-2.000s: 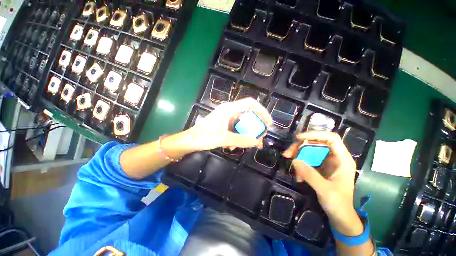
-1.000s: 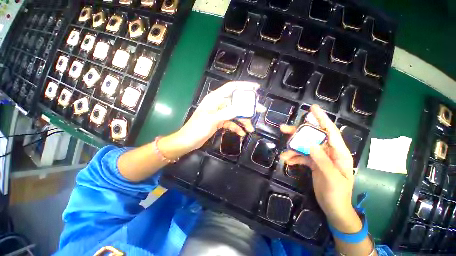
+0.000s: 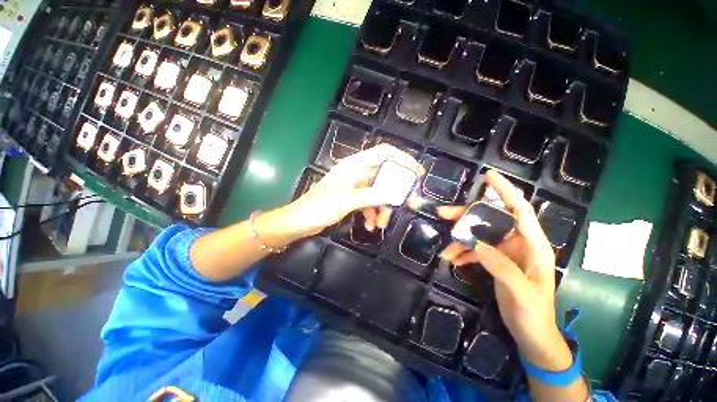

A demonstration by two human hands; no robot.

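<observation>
My left hand [image 3: 346, 192] holds a watch head [image 3: 395, 184] by its edges, its face bright white. My right hand [image 3: 519, 259] holds a second watch head [image 3: 483, 223], its face partly white and partly black, with the thumb at its lower edge. Both are held above the centre tray [image 3: 358, 287], a large black sheet with square pockets. Most pockets hold dark watches face up, such as the one in the lower part [image 3: 442, 328]. My fingers hide some pockets.
The left tray [image 3: 263, 102] holds gold and whitish watch backs. A darker tray [image 3: 47, 86] lies beyond it. A white paper slip [image 3: 617, 248] lies right of the centre tray, on the green mat [image 3: 601, 302]. The right tray [image 3: 648, 314] is cut off by the edge.
Two seconds ago both faces showed blue; the left one is now white. The right one turned mostly white, then partly black. Both hands stay over the centre tray with small shifts.
</observation>
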